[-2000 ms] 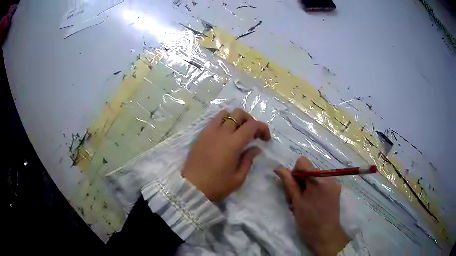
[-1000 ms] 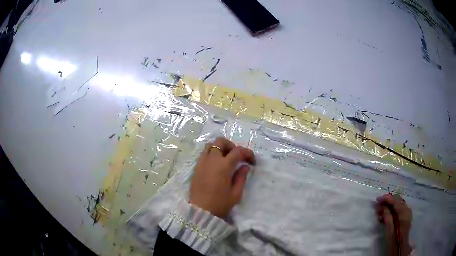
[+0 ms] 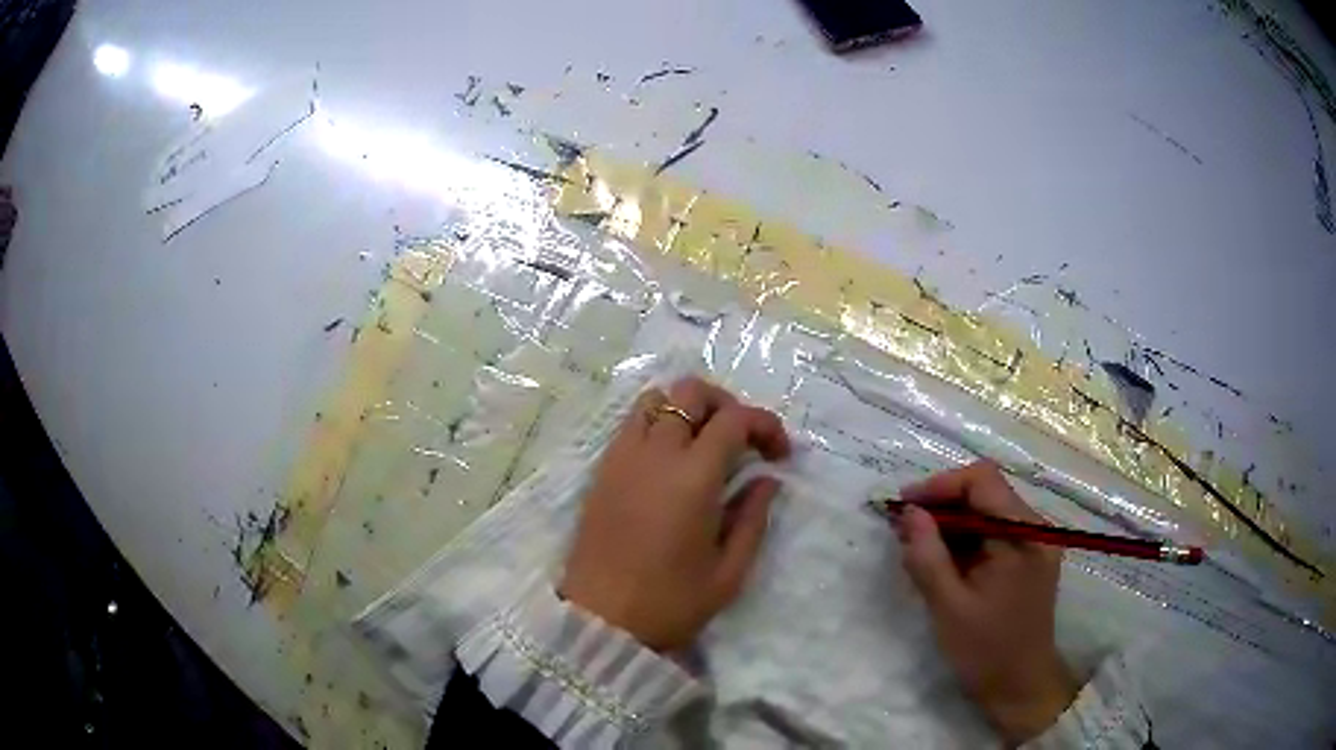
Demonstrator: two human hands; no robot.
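A white garment piece lies on the table under both hands, its upper edge along the clear-filmed marking guide. My left hand rests on the cloth near its upper left corner, fingers bent, with a ring on one finger. It presses the cloth and grips nothing that I can see. My right hand holds a dark red pencil between thumb and fingers. The pencil's tip touches or is just above the cloth, right of my left hand. Its metal-banded end points right.
A yellowed tape border with dark ticks frames the guide. Glossy clear tape glares at its corner. A black phone-like rectangle lies at the top. The white table has pen marks. Part of something reddish shows at the far left edge.
My right hand has moved left and up from the cloth's right part, and the pencil now lies across it with its tip at the cloth. My left hand stays on the cloth. The view has shifted.
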